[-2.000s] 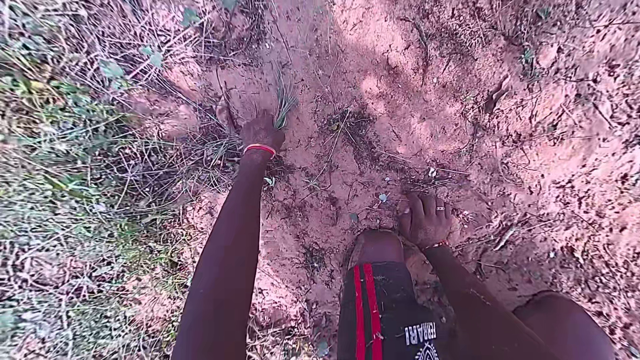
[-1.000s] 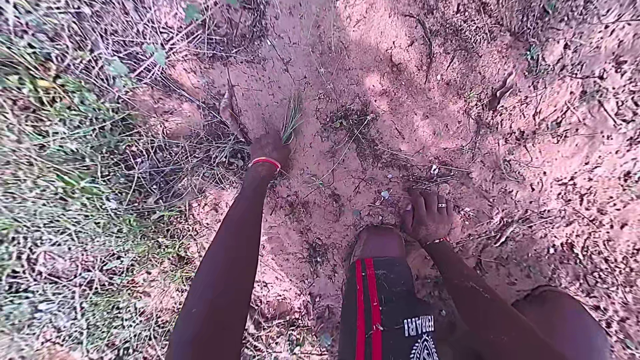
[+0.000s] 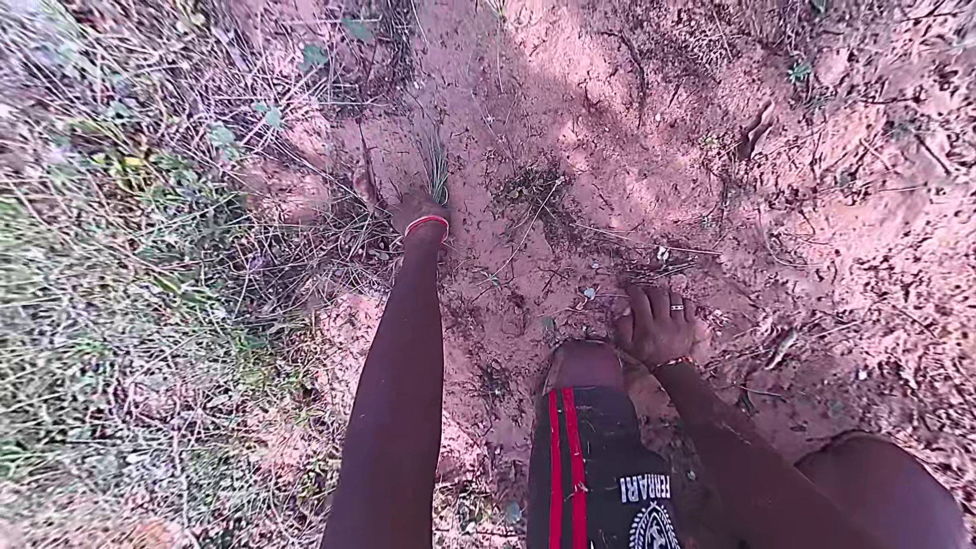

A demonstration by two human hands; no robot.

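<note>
My left hand (image 3: 419, 210), with a red and white band at the wrist, is low over the reddish soil, its fingers mostly hidden. A small tuft of green grass blades (image 3: 436, 164) sticks out beyond it, apparently in its grasp. Just left of the hand lies a brown, curled dry leaf or piece of wood (image 3: 366, 183). My right hand (image 3: 659, 328), wearing a ring and a beaded bracelet, rests palm down on the soil beside my knee (image 3: 585, 366), fingers spread a little.
Dense grass and dry stems (image 3: 191, 305) cover the left side. Reddish bare soil (image 3: 595, 130) with twigs and thin dry stalks runs through the middle and right. A dark dry leaf or stick (image 3: 756, 130) lies at upper right. My shorts (image 3: 602, 465) are dark with red stripes.
My left hand has moved slightly relative to the ground, with the grass tuft still beside it. My right hand stays on the soil.
</note>
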